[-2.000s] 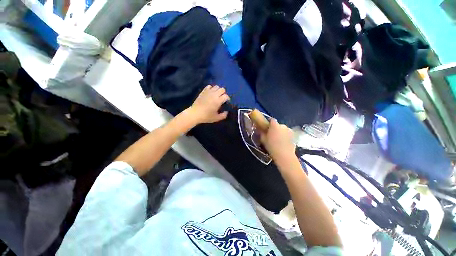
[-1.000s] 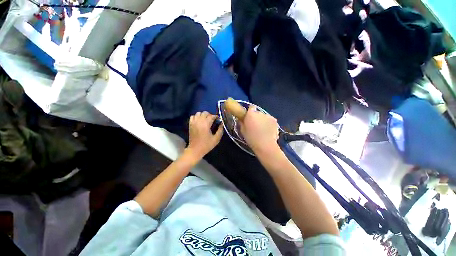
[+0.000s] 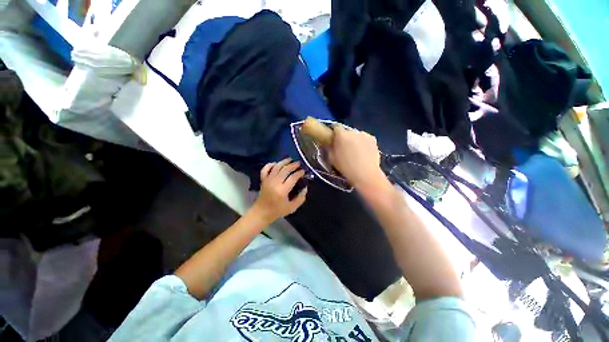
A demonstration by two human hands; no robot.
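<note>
The dark garment point(image 3: 354, 234) lies draped along the blue pressing pad point(image 3: 195, 57), with a bunched part over the pad's rounded far-left end. My right hand point(image 3: 354, 157) is closed around the tan handle of the steam iron point(image 3: 319, 150). The iron's pointed, pale-rimmed plate is on the garment near the pad's back edge, its tip towards the upper left. My left hand point(image 3: 280, 192) rests on the garment just left of the iron, fingers bent. Whether its fingertips pinch the cloth is hard to tell.
A black garment pile point(image 3: 394, 87) with a white patch lies behind the pad. Black hoses point(image 3: 461, 230) run right from the iron. A second blue pad point(image 3: 557, 207) is at the right. An olive heap point(image 3: 33, 180) lies low at the left. A white-wrapped post point(image 3: 100, 70) stands upper left.
Since two seconds ago the iron has moved up and left along the garment, turning slightly. My left hand has moved lower, towards me. The whole view also shifts a little.
</note>
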